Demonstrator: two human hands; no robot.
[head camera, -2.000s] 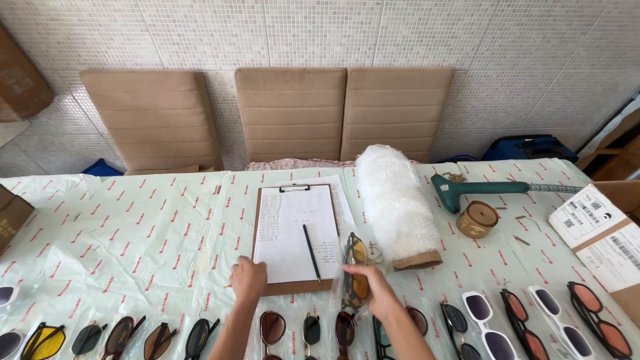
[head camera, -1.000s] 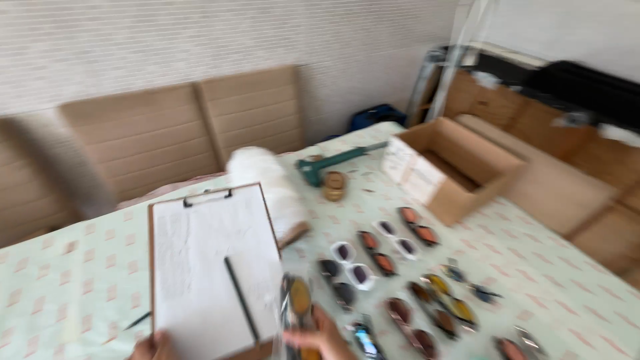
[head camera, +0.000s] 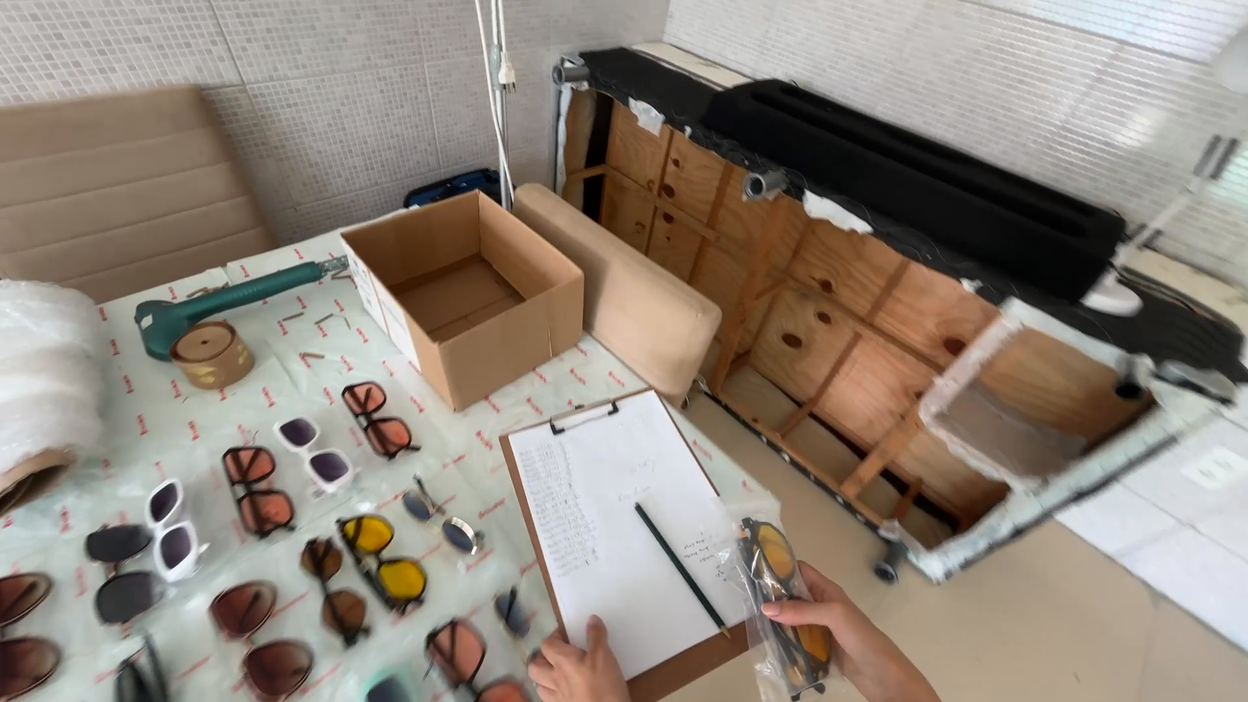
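My left hand (head camera: 580, 668) grips the lower left corner of a brown clipboard (head camera: 682, 671), its thumb on the paper. A metal clip holds white sheets with handwriting (head camera: 614, 526) on it. Across the paper lies a dark pencil (head camera: 681, 567). At the clipboard's lower right edge, my right hand (head camera: 829, 614) holds yellow-lensed sunglasses (head camera: 777, 556) in a clear plastic bag. Left of the clipboard, several pairs of sunglasses lie in rows, among them a yellow-lensed pair (head camera: 398, 580), a white-framed pair (head camera: 329, 468) and a red-lensed pair (head camera: 392, 437).
An open cardboard box (head camera: 507, 336) stands at the table's far right corner beside a beige cushion (head camera: 634, 292). Further left are a green tool (head camera: 244, 292), a roll of brown tape (head camera: 212, 355) and a bubble wrap roll (head camera: 44, 370). An overturned sofa with a wooden frame (head camera: 829, 331) stands beyond the table.
The view has swung far to the right. The clipboard, first lying near the bubble wrap, is now held near the table's right edge. The bagged sunglasses remain in my right hand.
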